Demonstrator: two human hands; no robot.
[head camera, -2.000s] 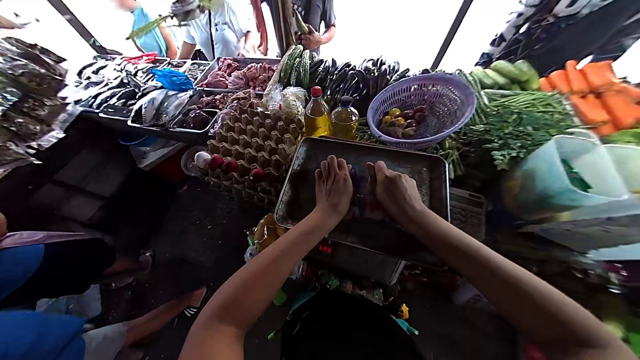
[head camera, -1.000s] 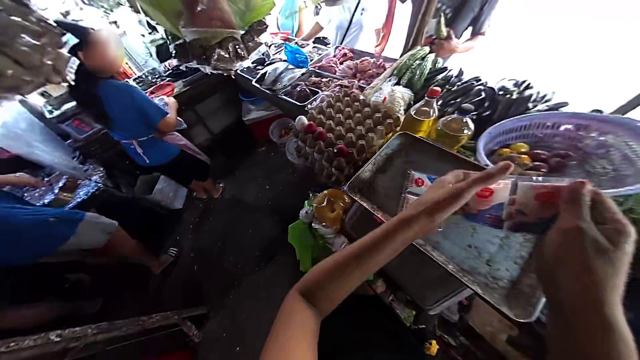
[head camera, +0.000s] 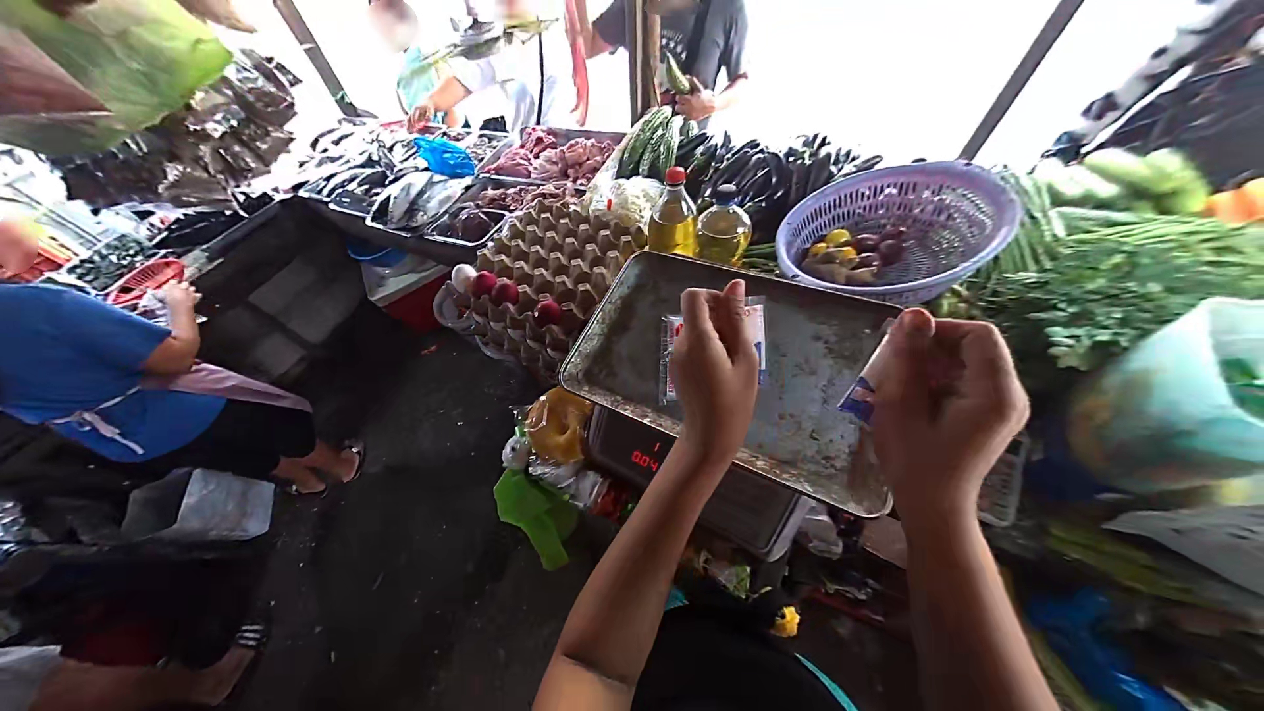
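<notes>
Over a worn metal tray (head camera: 800, 395), my left hand (head camera: 716, 370) grips small printed plastic sachets (head camera: 757, 341), which show on both sides of its fingers. To its right, my right hand (head camera: 943, 405) is closed on another printed sachet (head camera: 857, 400), its blue corner showing below the fingers. The two hands are apart, and no strip shows between them. Beneath the tray sits a weighing scale (head camera: 642, 449) with a lit red display.
Behind the tray stand two bottles of yellow oil (head camera: 672, 217) and a purple plastic basket (head camera: 894, 281) of small produce. Egg trays (head camera: 558, 257) adjoin its left. Leafy greens (head camera: 1096, 286) lie at right. A person in blue (head camera: 89, 346) is at left.
A second ago my hands held a joined row of sachets stretched between them; now each grips its own piece. The view has swung right.
</notes>
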